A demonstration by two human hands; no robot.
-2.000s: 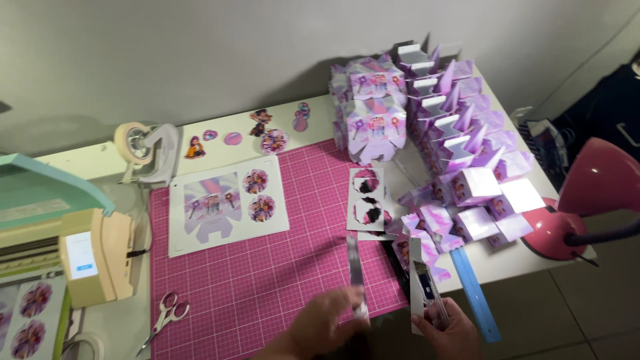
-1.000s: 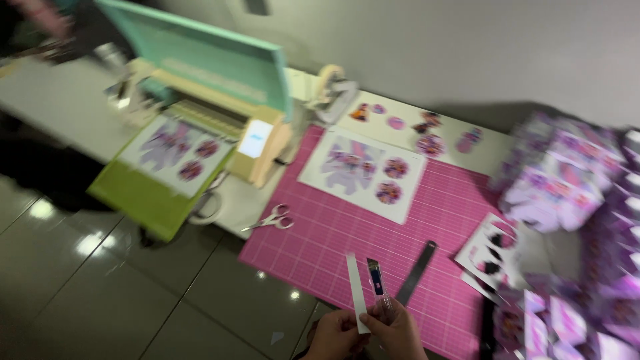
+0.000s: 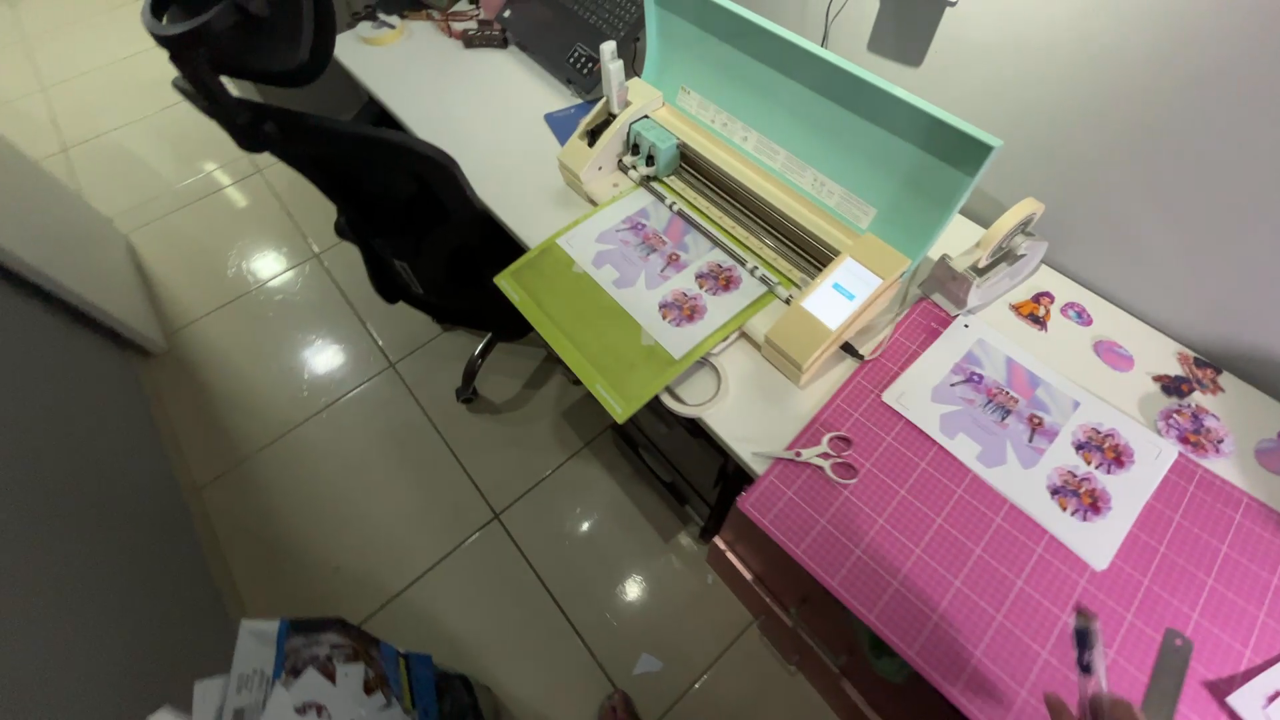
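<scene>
My right hand (image 3: 1100, 708) shows only in part at the bottom right edge, its fingers around a slim clear-bodied tool (image 3: 1088, 650) that stands upright and is blurred. A grey metal ruler (image 3: 1168, 675) lies beside it on the pink cutting mat (image 3: 900, 545). My left hand is out of view. On the mat's upper part rests a printed sheet (image 3: 1010, 410) with a box shape and round pictures. White-handled scissors (image 3: 825, 457) lie at the mat's left edge. A similar sheet (image 3: 610, 262) lies on a green mat (image 3: 575, 320) in an open-lidded cutting machine (image 3: 830, 300).
A tape dispenser (image 3: 985, 265) stands behind the pink mat, near several cut-outs (image 3: 1195, 428). A tape roll (image 3: 695, 388) is beneath the green mat's corner. Left are an office chair (image 3: 400, 190) and a laptop (image 3: 575, 40). Paper scraps (image 3: 330, 690) fill a container at lower left.
The view has swung left, bringing the chair, laptop and scraps into sight. A second ago my hands were close together with a white strip and the clear tool; the strip and left hand are now out of view.
</scene>
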